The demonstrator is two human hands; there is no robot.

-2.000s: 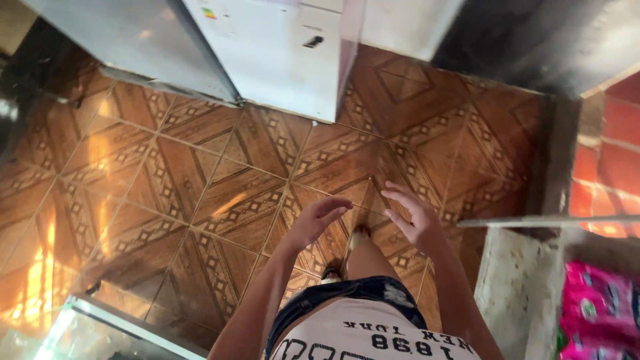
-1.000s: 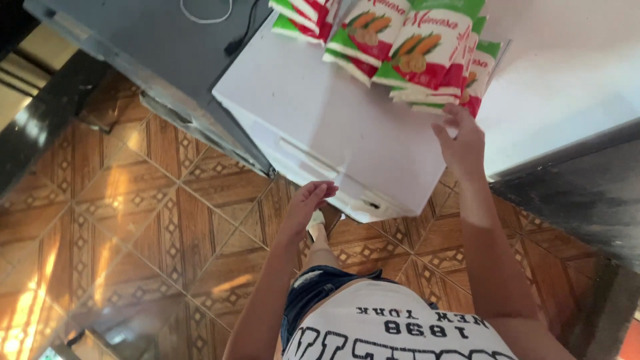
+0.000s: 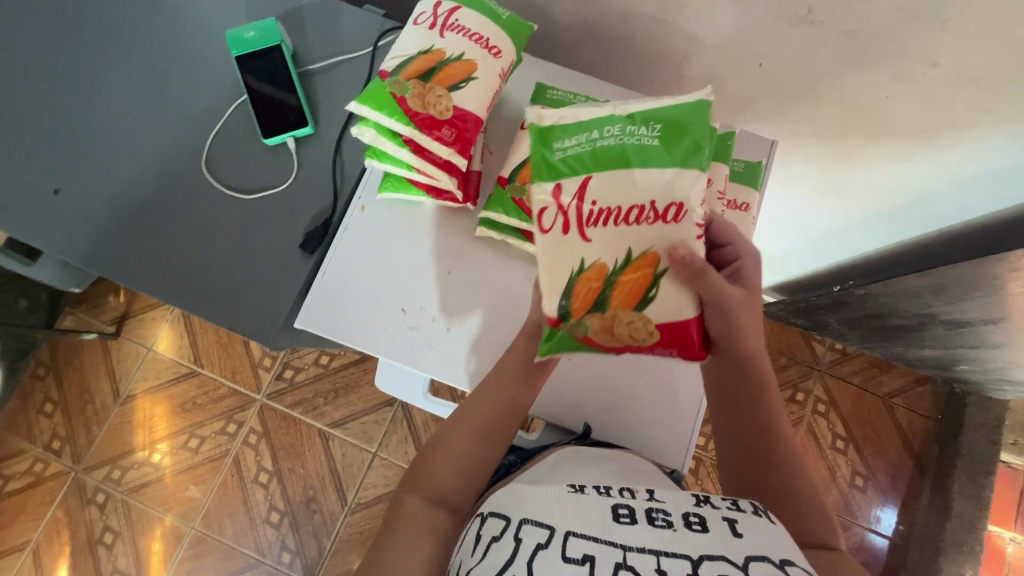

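Note:
A bag of Mimasa corn flour is held up above the white cabinet top. My right hand grips its right side, thumb on the front and fingers behind. My left hand is at the lower left edge of the bag, mostly hidden behind it, so its grip does not show fully. Behind the held bag, more flour bags lie on the white top, partly covered by it. To their left is a separate stack of several flour bags, overlapping one another.
A green payment terminal with a white cable lies on the grey surface at the left. A black plug hangs over the border between the two tops. A pale wall stands behind; a dark ledge is at the right.
My right hand has taken hold of a flour bag, which is now in front of me. My left hand has moved up to the bag. The view has shifted over the white top.

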